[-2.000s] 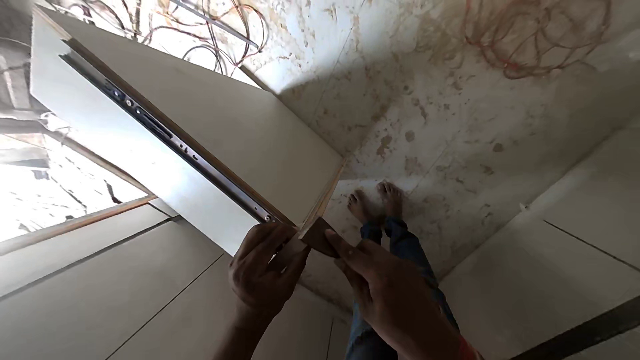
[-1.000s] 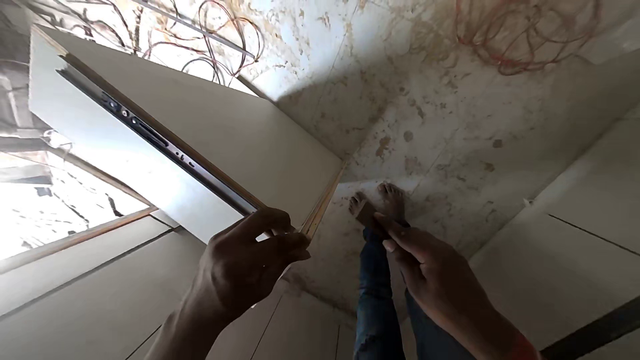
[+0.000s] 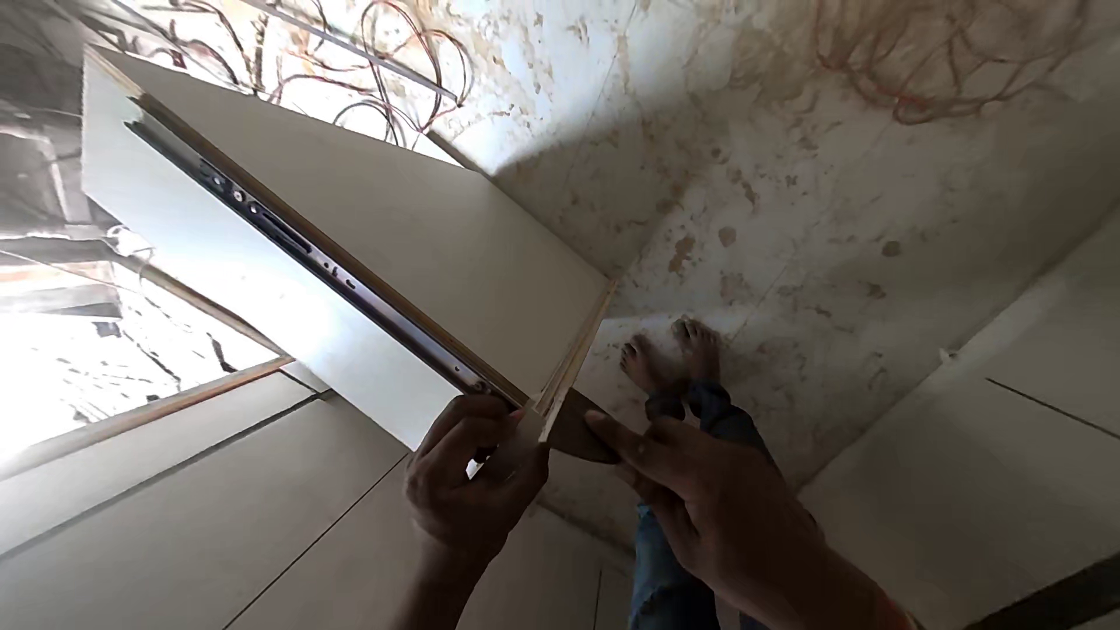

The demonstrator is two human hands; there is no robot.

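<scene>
A white board panel (image 3: 411, 236) with raw wood edges stands at the left and centre, and a metal drawer slide (image 3: 350, 284) runs along its side. My left hand (image 3: 477, 477) grips the panel's near corner, just below the slide's end, with thin edge strips (image 3: 573, 359) beside the fingers. My right hand (image 3: 709, 507) pinches a small flat brown piece (image 3: 582, 429) against the corner's edge. The fingers cover part of that piece, and its material is hard to tell.
My bare feet (image 3: 669, 350) stand on a stained floor (image 3: 770, 219). Loose wires (image 3: 945, 70) lie at the upper right, more cables (image 3: 411, 70) at the upper left. Large pale panels (image 3: 175, 525) with dark joints extend at lower left. A dark bar (image 3: 1059, 595) crosses the lower right corner.
A second ago my right hand held the brown piece away from the panel, over the feet; now it is at the panel's corner. My left hand stays at that corner.
</scene>
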